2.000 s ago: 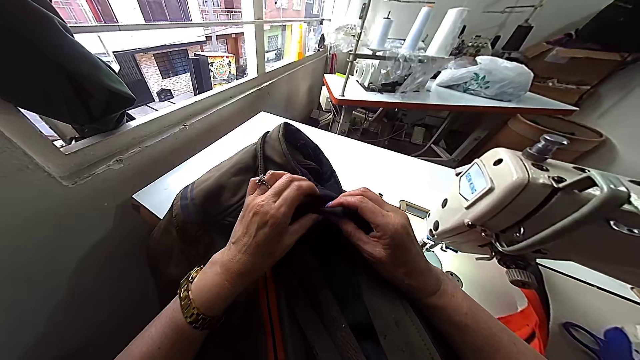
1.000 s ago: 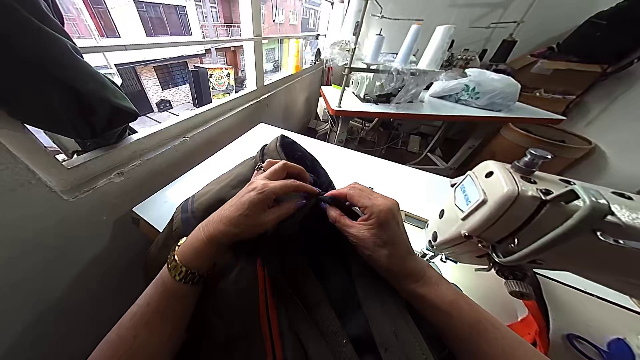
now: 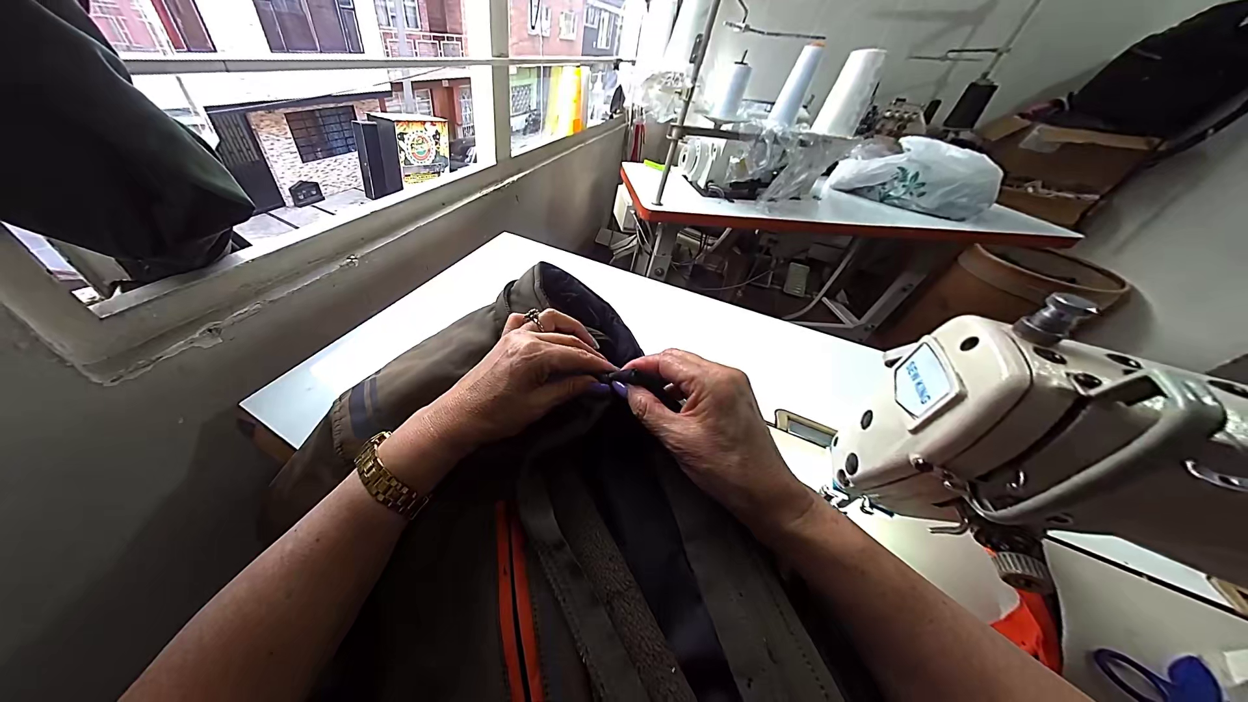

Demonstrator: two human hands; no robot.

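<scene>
A dark olive garment [image 3: 419, 375] with an orange-edged zipper [image 3: 517, 595] lies over the near side of the white sewing table [image 3: 643, 292] and down toward me. My left hand [image 3: 531, 375], with a ring and a gold-coloured watch at its wrist, pinches a dark fabric edge between thumb and fingers. Close beside it, fingertips almost touching, my right hand [image 3: 697, 409] pinches the same edge. What lies between the fingertips is too small to tell. An industrial sewing machine [image 3: 1033, 419] stands to the right of my right hand.
Blue-handled scissors [image 3: 1160, 678] and orange fabric [image 3: 1033, 624] lie at lower right. Behind, a second table [image 3: 858, 219] bears thread cones [image 3: 848, 93] and a white plastic bag [image 3: 921, 178]. Dark cloth [image 3: 117, 166] hangs at the window on the left. A round brown bin [image 3: 1033, 278] stands beyond the machine.
Both hands keep pinching the dark fabric edge, with small shifts of the fingers. The fingertips of my right hand have come closer to those of my left since the first frame.
</scene>
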